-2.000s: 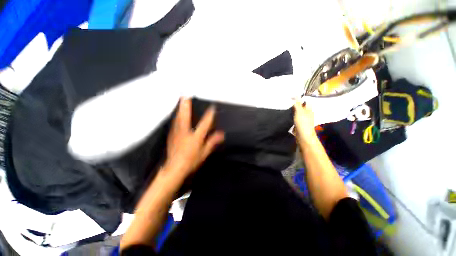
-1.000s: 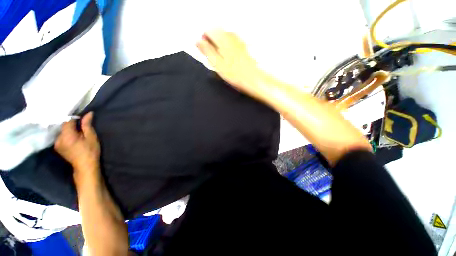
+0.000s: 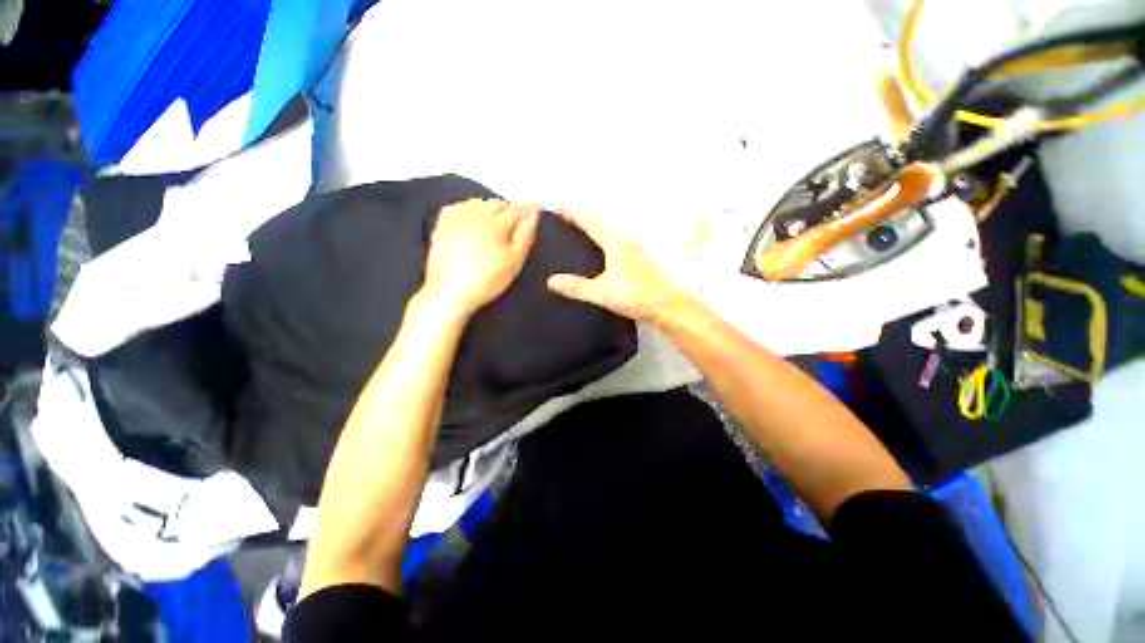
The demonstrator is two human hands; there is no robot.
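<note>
A garment with its black side up (image 3: 339, 289) lies on the white pressing table (image 3: 603, 101), with white parts (image 3: 201, 251) at its left end. My left hand (image 3: 480, 251) is closed on the black cloth near its far edge. My right hand (image 3: 615, 274) is beside it at the far right corner of the cloth, thumb over the black cloth; its other fingers are partly hidden at the edge, and the two hands nearly touch.
A steam iron (image 3: 854, 220) rests on a white cloth (image 3: 816, 314) at the right, its hose running to the upper right. Snips (image 3: 983, 392), a tape roll (image 3: 963, 327) and a yellow-trimmed pouch (image 3: 1061, 327) lie beyond. Blue cloth or plastic (image 3: 188, 63) is at the upper left.
My left hand has moved from the garment's left side to its far edge. My right hand has drawn back from the table's middle onto the cloth's corner. The black cloth is bunched smaller.
</note>
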